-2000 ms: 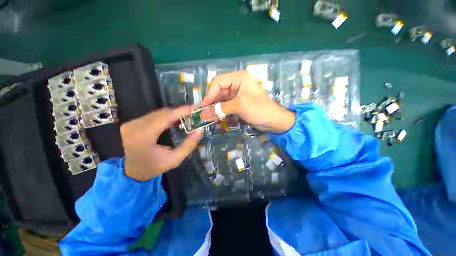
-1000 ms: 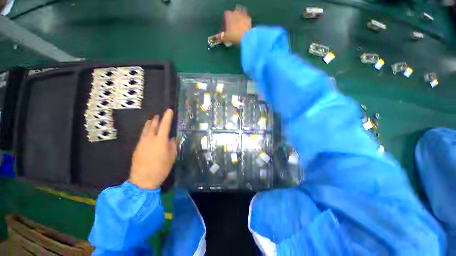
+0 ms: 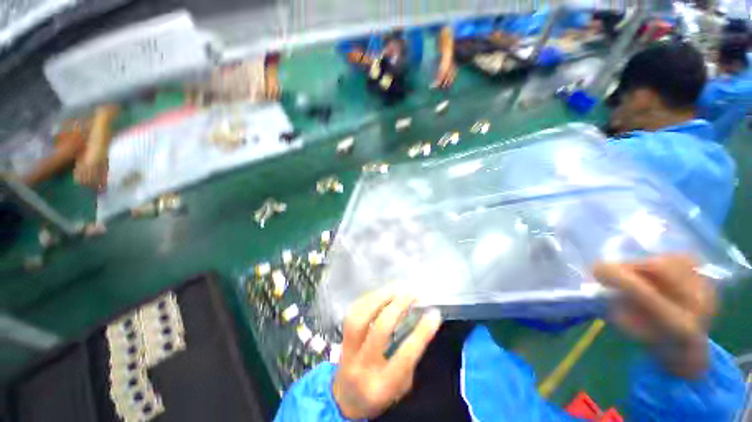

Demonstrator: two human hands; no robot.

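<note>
A clear plastic tray (image 3: 495, 222) is held up and tilted in front of me, blurred and full of glare. My left hand (image 3: 383, 350) grips its near edge at the left. My right hand (image 3: 668, 309) is blurred and holds its near right corner. Below and left of it, a clear blister tray (image 3: 276, 330) on the bench holds circuit boards with white cells; the raised tray hides part of it. I cannot tell if the raised tray holds anything.
A black foam tray (image 3: 223, 354) with columns of pale housings (image 3: 132, 354) lies at lower left. Part-assembled units (image 3: 330, 185) are spaced along the green bench. A white sheet (image 3: 198, 157) lies across it. A person in a blue smock (image 3: 684, 157) sits at the right; other workers are behind.
Both hands have moved to a raised clear tray, the left from the black foam tray, the right from the far bench. The view has tilted up towards the line and other workers.
</note>
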